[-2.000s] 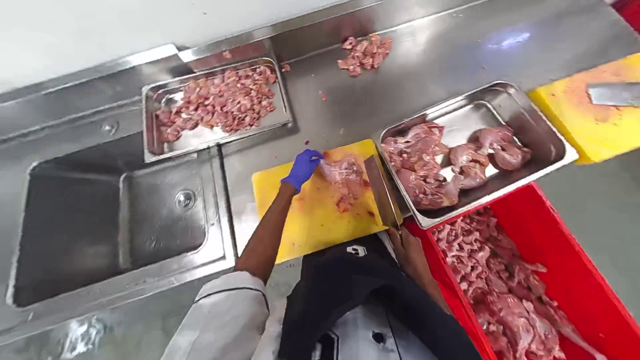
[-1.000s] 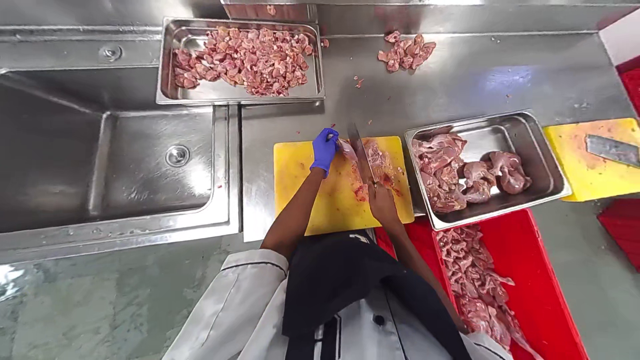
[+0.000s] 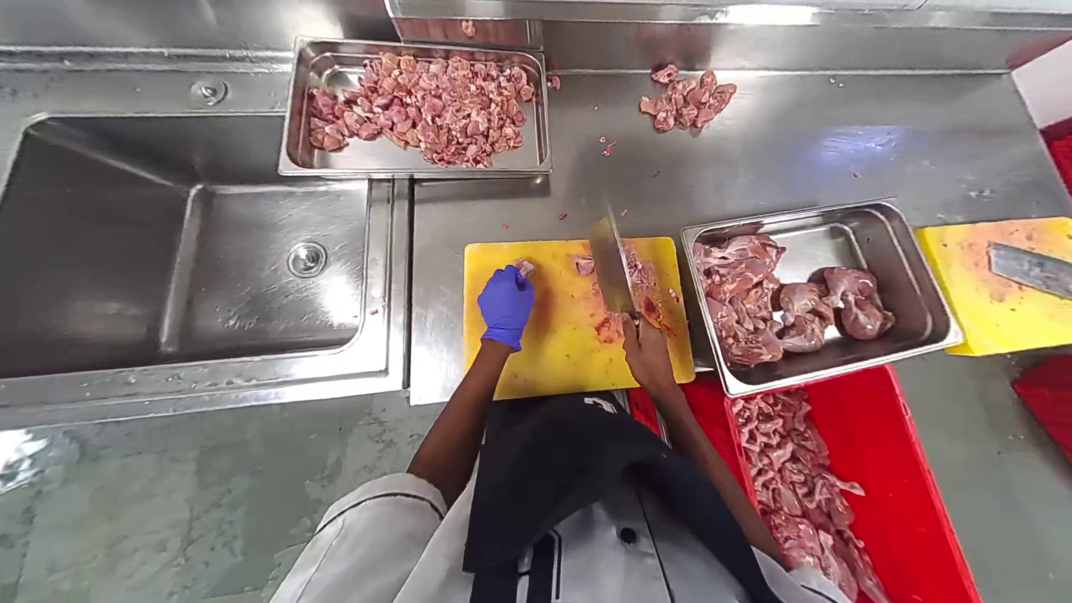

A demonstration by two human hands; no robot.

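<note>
My left hand (image 3: pixel 506 308), in a blue glove, holds a small piece of raw meat (image 3: pixel 525 268) over the left part of the yellow cutting board (image 3: pixel 536 368). My bare right hand (image 3: pixel 646 352) grips the handle of a cleaver (image 3: pixel 612 266), its wide blade pointing away from me. Raw poultry meat (image 3: pixel 643 280) lies on the board beside and partly behind the blade, with a small cut piece (image 3: pixel 584 265) just left of it.
A steel tray of cut meat (image 3: pixel 541 151) stands beyond the sink (image 3: pixel 381 276). Right of the board is a steel pan of poultry legs (image 3: pixel 928 285), above a red crate (image 3: pixel 888 444) of meat. A second knife (image 3: pixel 1030 266) rests on another yellow board (image 3: pixel 946 318). More pieces (image 3: pixel 687 100) lie behind.
My left hand has moved left, away from the meat under the cleaver, with a small piece in it. The cleaver was lower at my side two seconds ago. The view has shifted.
</note>
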